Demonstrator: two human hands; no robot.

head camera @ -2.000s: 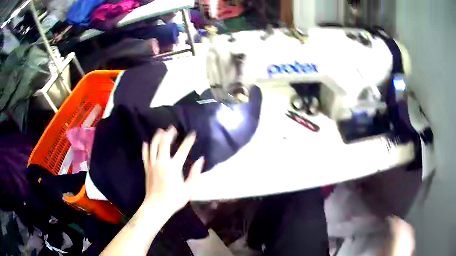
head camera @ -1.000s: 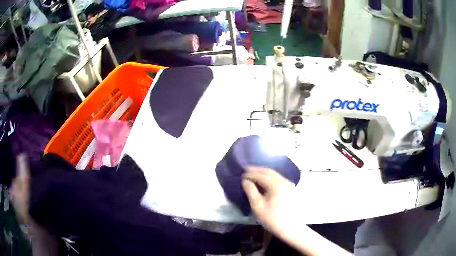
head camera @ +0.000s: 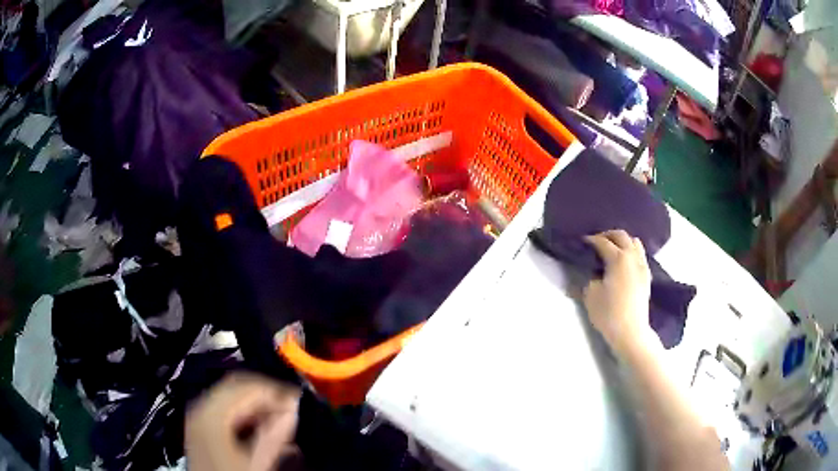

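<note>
Dark purple cut panels [head camera: 602,198] lie on the white machine table [head camera: 496,368] near its far left corner. My right hand [head camera: 620,281] is on them, thumb and fingers closed on a dark purple piece whose end hangs to the right of the hand. My left hand [head camera: 243,423] is blurred at the bottom left, below the crate, with fingers curled; whether it holds anything is unclear. Large dark cloth [head camera: 368,285] drapes over the left rim and into the orange crate [head camera: 469,83].
A pink cloth or packet [head camera: 363,198] and a dark red spool [head camera: 447,180] are in the crate. The sewing machine [head camera: 799,377] is cut off at the right. Tied dark bundles and scraps cover the floor at left.
The view has swung left towards the crate. My right hand has moved with a dark piece to the panel at the table's far left. The large dark cloth now lies over the crate.
</note>
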